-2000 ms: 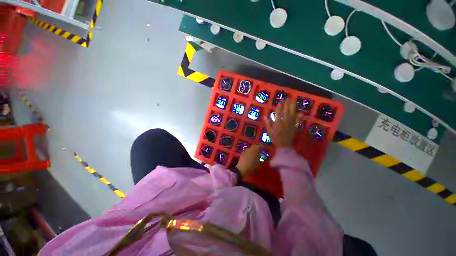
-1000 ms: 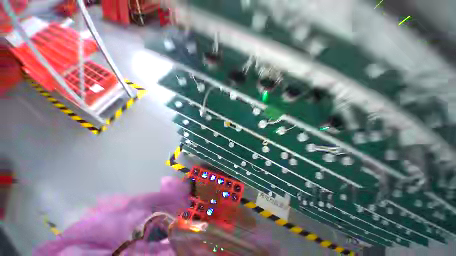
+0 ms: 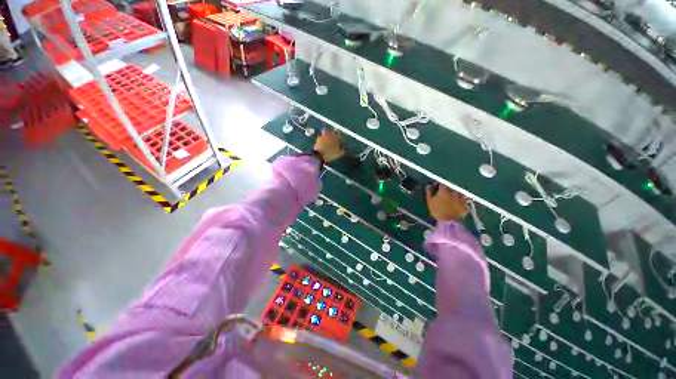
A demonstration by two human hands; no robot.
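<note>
My left hand (image 3: 330, 145) reaches into a green shelf of the charging rack (image 3: 445, 159), at its left part. My right hand (image 3: 446, 202) is at the same shelf further right, by the shelf's white front edge. Whether either hand holds something cannot be told. Between the hands, dark watch bodies (image 3: 407, 183) lie on the shelf with white cables and small green lights. Below, the red compartment tray (image 3: 310, 302) lies on the floor with several lit watches in its pockets.
White charging pucks (image 3: 487, 171) on thin cables lie along the rack shelves. A tray trolley (image 3: 173, 178) with red trays stands at the left inside yellow-black tape (image 3: 141, 183). A red stool (image 3: 16, 274) is at the left edge. Red stacked trays (image 3: 211, 49) stand at the back.
Both hands have left the floor tray and are now up at a rack shelf. The view has swung upward, showing more of the rack and the trolley.
</note>
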